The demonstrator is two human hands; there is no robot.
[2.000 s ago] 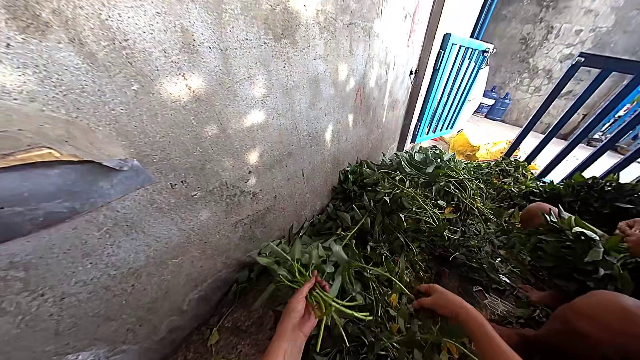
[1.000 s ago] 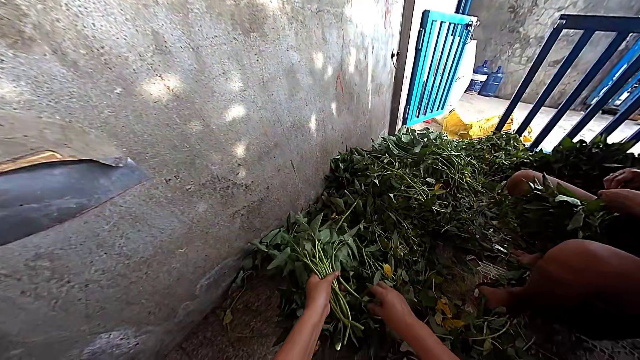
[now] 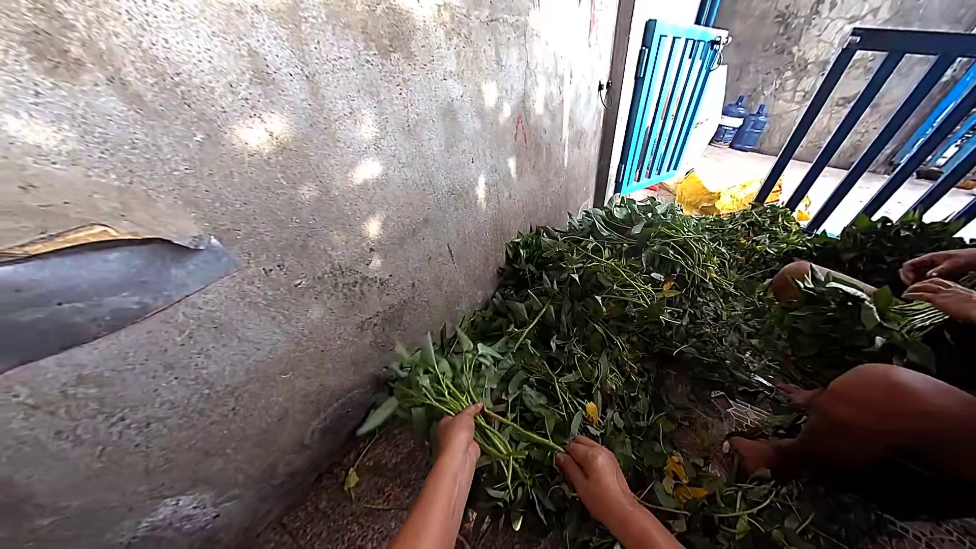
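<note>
My left hand (image 3: pixel 459 435) is closed around a bunch of leafy green stems (image 3: pixel 450 393), whose leaves point up toward the wall and whose cut ends hang toward me. Just to the right, my right hand (image 3: pixel 591 465) pinches the end of one long stem that runs across from the bunch. Behind both hands spreads a large heap of the same leafy greens (image 3: pixel 595 305), lying against the wall, with a few yellow leaves in it.
A rough concrete wall (image 3: pixel 305 152) runs along the left. At the right squats a person (image 3: pixel 884 412) holding another bunch of greens (image 3: pixel 846 320). Farther back are a blue gate (image 3: pixel 667 107), a dark metal railing (image 3: pixel 854 122), yellow plastic sacks (image 3: pixel 709 194) and blue water jugs (image 3: pixel 749 128).
The bunch in my left hand now leans to the left, where a second ago its leaves pointed more upright. My right hand has taken hold of a stem's end.
</note>
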